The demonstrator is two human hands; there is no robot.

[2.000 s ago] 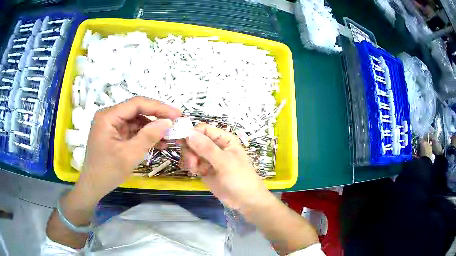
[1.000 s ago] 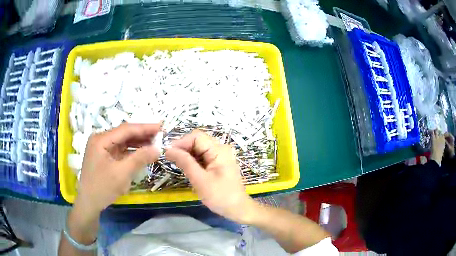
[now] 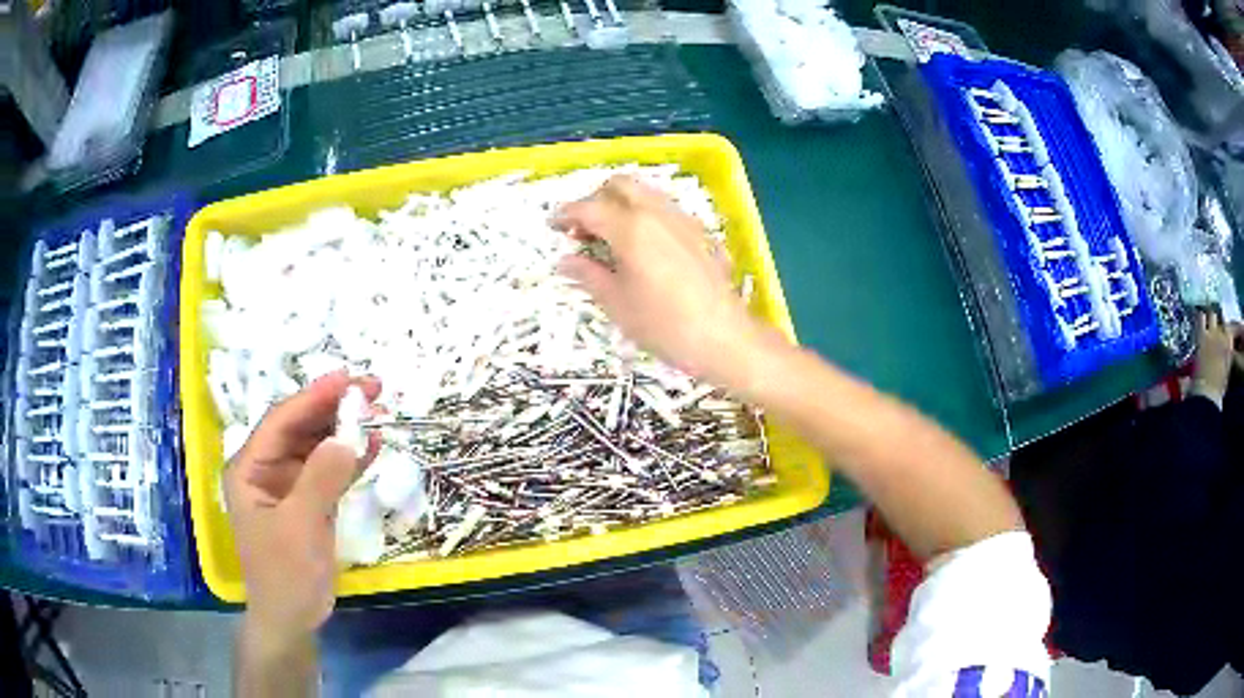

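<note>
My left hand (image 3: 293,471) is over the near left of the yellow bin (image 3: 512,551). It pinches a white plastic head (image 3: 353,417) between thumb and fingers; a thin shaft seems to stick out to the right. My right hand (image 3: 655,273) reaches over the far right part of the bin, fingertips at the heap of white sleeves (image 3: 464,293). Whether it grips one cannot be told. Metal shafts (image 3: 587,450) lie heaped at the near right of the bin. Loose white heads (image 3: 273,293) lie heaped at the left.
A filled tray stack (image 3: 96,396) stands left of the bin, a blue one (image 3: 1050,218) at right. Ribbed clear trays (image 3: 519,102) lie beyond the bin, with assembled pieces (image 3: 471,27) behind. A box of white parts (image 3: 805,62) is beyond, right. Another person's hand (image 3: 1211,357) shows far right.
My right hand has left the white head and moved away to the far right of the bin. My left hand keeps the head and has moved left and slightly nearer. The camera view has shifted.
</note>
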